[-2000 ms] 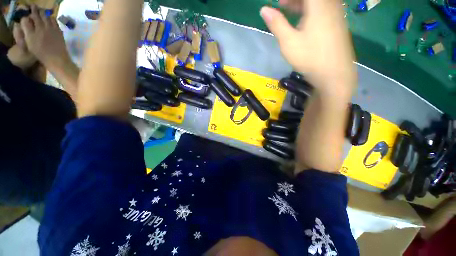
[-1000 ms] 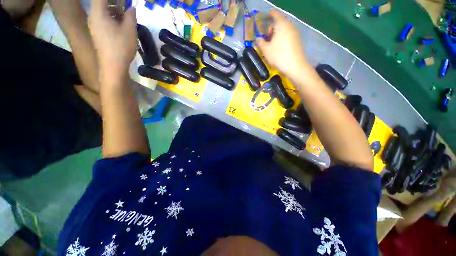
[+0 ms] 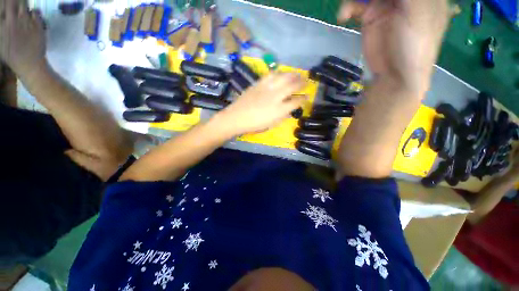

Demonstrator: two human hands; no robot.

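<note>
My left hand (image 3: pixel 264 105) is over the middle yellow sheet (image 3: pixel 264 138), fingertips at a black housing that it partly covers; whether it grips it is unclear. My right hand (image 3: pixel 398 42) is at the upper right, over the ledge and mat, blurred, its fingers near the top edge. A bit of blue shows at its fingers, but I cannot tell if it is held. Black oval housings (image 3: pixel 165 90) lie in short rows left of my left hand, and more housings (image 3: pixel 316 135) lie right of it. Tan-and-blue battery assemblies (image 3: pixel 149 20) lie at the upper left.
Another person's hand and arm (image 3: pixel 25 48) reach in at the left. A heap of black housings (image 3: pixel 475 136) is at the right. An open cardboard box (image 3: pixel 435 227) is below it, beside another person's red sleeve. The green mat (image 3: pixel 455 48) borders the grey ledge.
My left hand has moved from the upper left to the middle housings. My right hand has moved from the battery assemblies up and right toward the green mat. The view has shifted slightly.
</note>
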